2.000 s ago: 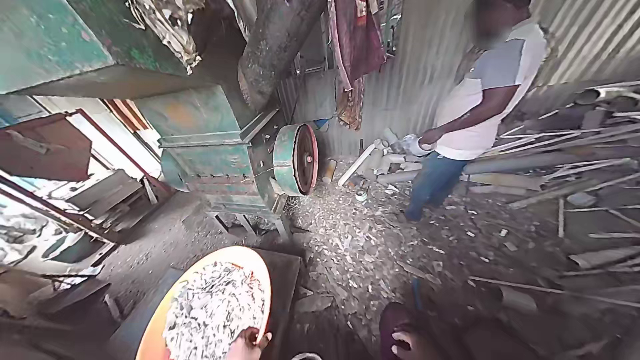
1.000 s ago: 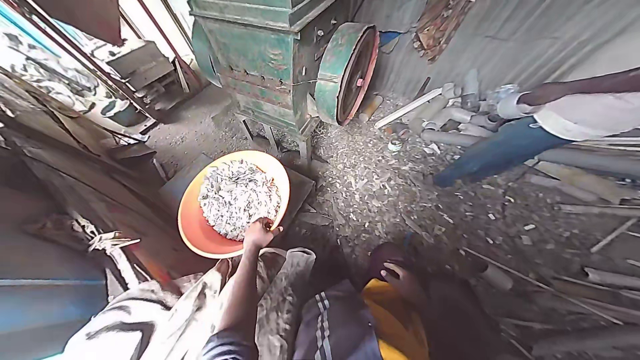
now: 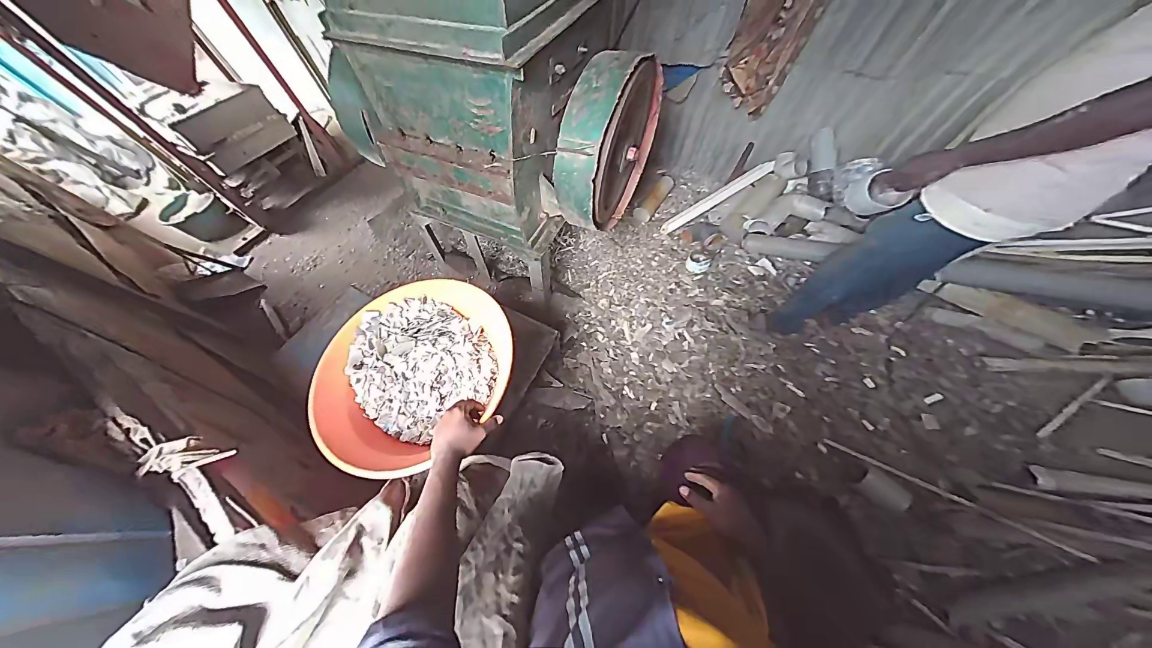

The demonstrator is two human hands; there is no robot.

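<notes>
An orange plastic basin (image 3: pixel 337 432) holds a heap of pale, shredded flakes (image 3: pixel 418 364). My left hand (image 3: pixel 459 432) is at its near right rim, fingers curled over the edge beside the flakes. The basin stands tilted on a dark flat board (image 3: pixel 531 346). Lower and to the right, my right hand (image 3: pixel 706 499) lies low by my leg, above yellow cloth (image 3: pixel 711 571) and against a dark rounded thing; shadow hides most of it, and whether it holds anything cannot be told. Pale sacking (image 3: pixel 508 513) lies close by my left forearm.
Beyond the basin stands a green metal machine (image 3: pixel 450 135) with a large wheel (image 3: pixel 621 144). A person (image 3: pixel 1017 189) at the right holds a pale, unclear object (image 3: pixel 864 187). Pipes (image 3: pixel 1053 279) lie behind and beside them. Scraps cover the floor (image 3: pixel 666 360).
The view has tipped downward, bringing my legs and the sacking into sight. My left hand stays at the basin's rim throughout. The other person's hand remains near the pipes.
</notes>
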